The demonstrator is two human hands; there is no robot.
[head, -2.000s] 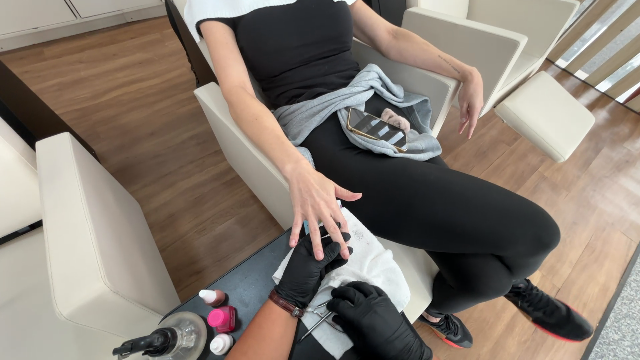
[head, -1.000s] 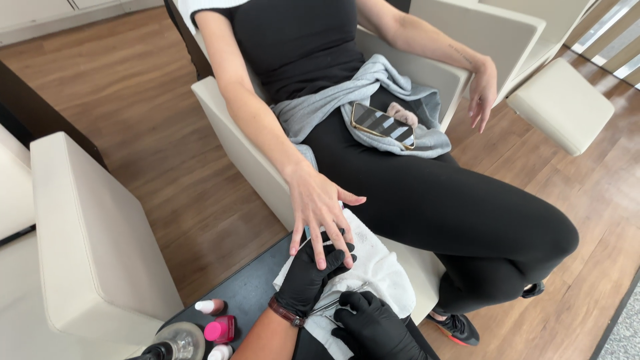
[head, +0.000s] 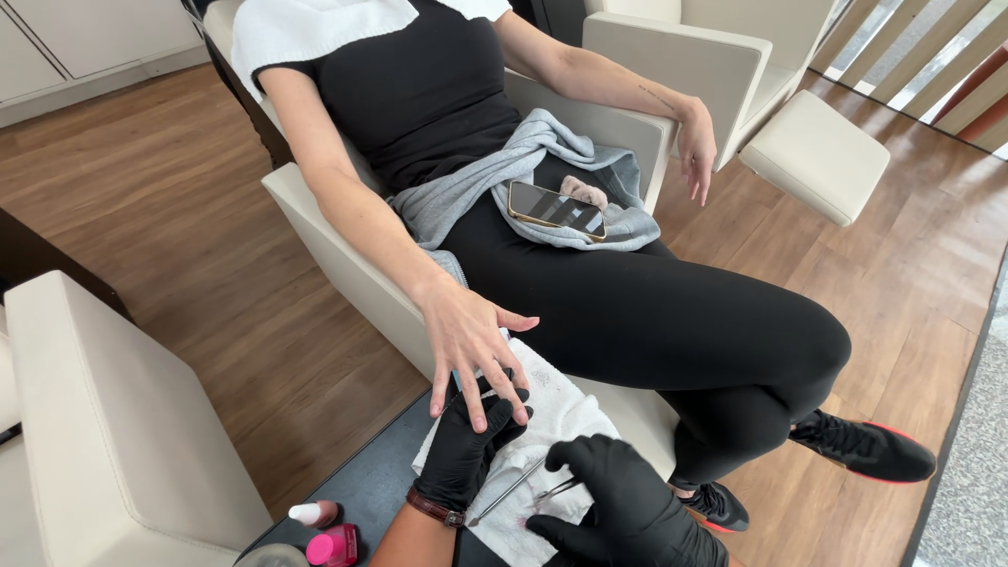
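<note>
My left hand (head: 476,441), in a black glove, is under the seated person's outstretched hand (head: 472,339) and grips one of its fingers. My right hand (head: 622,504), also gloved in black, is over a white towel (head: 551,394), thumb and forefinger apart. A slim metal manicure tool (head: 508,492) slants across the towel between my hands. Beside my right fingers is a second metal tool (head: 559,490) with a forked end, partly hidden by the glove; whether I hold it cannot be told.
On the dark table (head: 354,472) stand a pale-capped bottle (head: 316,513), a pink bottle (head: 335,545) and a clear container (head: 272,556), cut off by the frame. A phone (head: 555,211) lies on the person's lap. Cream chairs (head: 118,425) stand left and behind.
My right hand has opened at thumb and forefinger, which were close together over the tools before. My left hand keeps its hold on the person's finger.
</note>
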